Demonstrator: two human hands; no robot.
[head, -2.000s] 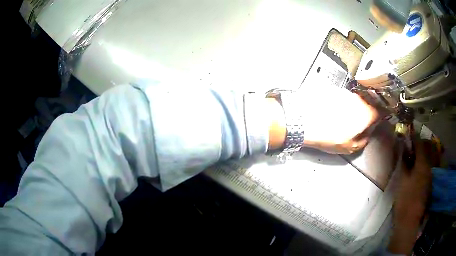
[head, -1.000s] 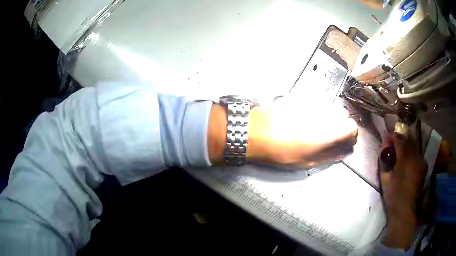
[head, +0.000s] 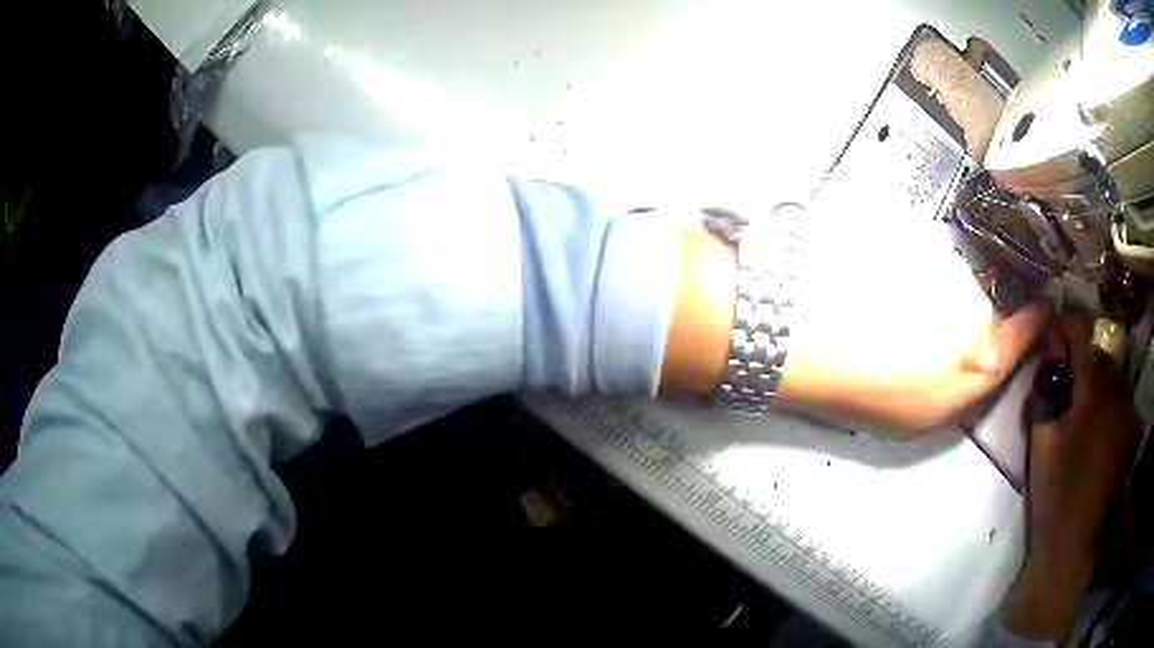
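Note:
My left hand (head: 936, 336) reaches in from the left, a metal watch on its wrist, overexposed by the lamp. Its fingertips meet the fingers of my right hand (head: 1076, 430) just below the needle area (head: 1012, 228). What is between the fingertips is too blurred to tell. A dark red, shiny oval piece (head: 1052, 379) lies at my right hand's fingers; whether it is gripped is unclear. The cream sewing machine head (head: 1076, 120), with a blue badge, is cut off by the right edge.
The glossy white table (head: 658, 101) has a printed ruler (head: 759, 525) along its front edge. A flat plate with a worn brown end (head: 955, 95) lies left of the machine head. Clear plastic (head: 209, 82) is at the upper left. Below the table edge it is dark.
My left hand has moved right from its drawn-back place a second ago, and its fingertips are again at the right hand. The view has shifted, so the machine head sits further right.

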